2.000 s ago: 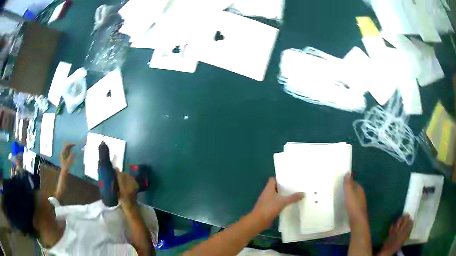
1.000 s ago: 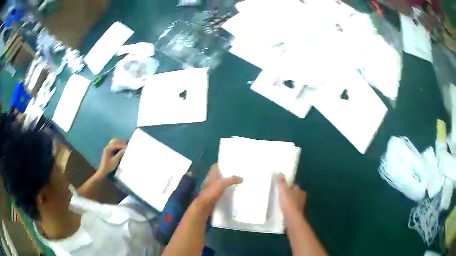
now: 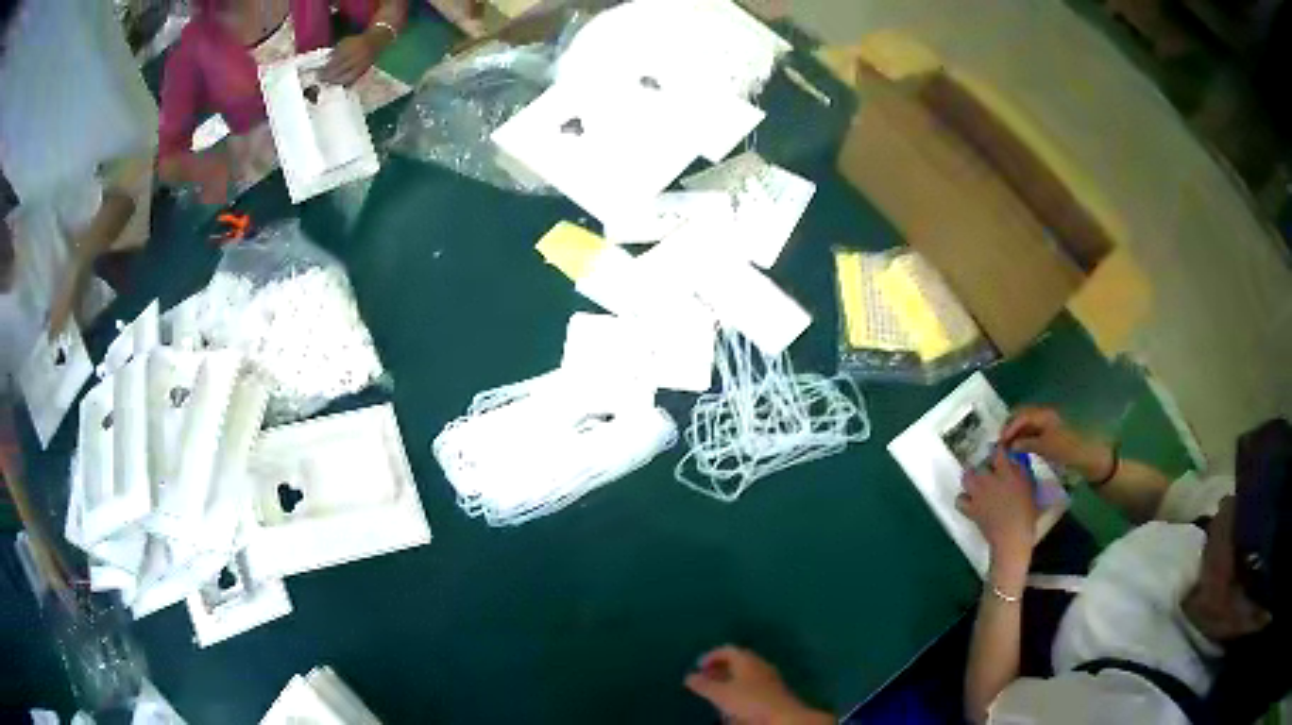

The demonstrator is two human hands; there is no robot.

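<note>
My right hand (image 3: pixel 740 688) is low in the picture, over the green bench, with its fingers curled and pointing left. It is small and blurred, and I cannot tell whether anything is between the fingers. My left hand is out of the picture. A stack of white panels (image 3: pixel 319 701) is cut off by the bottom edge, left of my right hand and apart from it. A looped bundle of white cables (image 3: pixel 553 446) and a looser tangle of thin white cords (image 3: pixel 772 425) lie ahead on the bench.
Empty white housings (image 3: pixel 340 489) are piled at left, beside a bag of small white parts (image 3: pixel 305 333). White panels (image 3: pixel 624 128) lie at the back. A bag with yellow pieces (image 3: pixel 907 312) and a carton (image 3: pixel 964 213) are at right. A neighbour's hands work on a housing (image 3: pixel 942 446).
The view has swung right. Both my hands were on the white stack; now the stack is at the bottom edge, my right hand is off it and my left hand is out of view.
</note>
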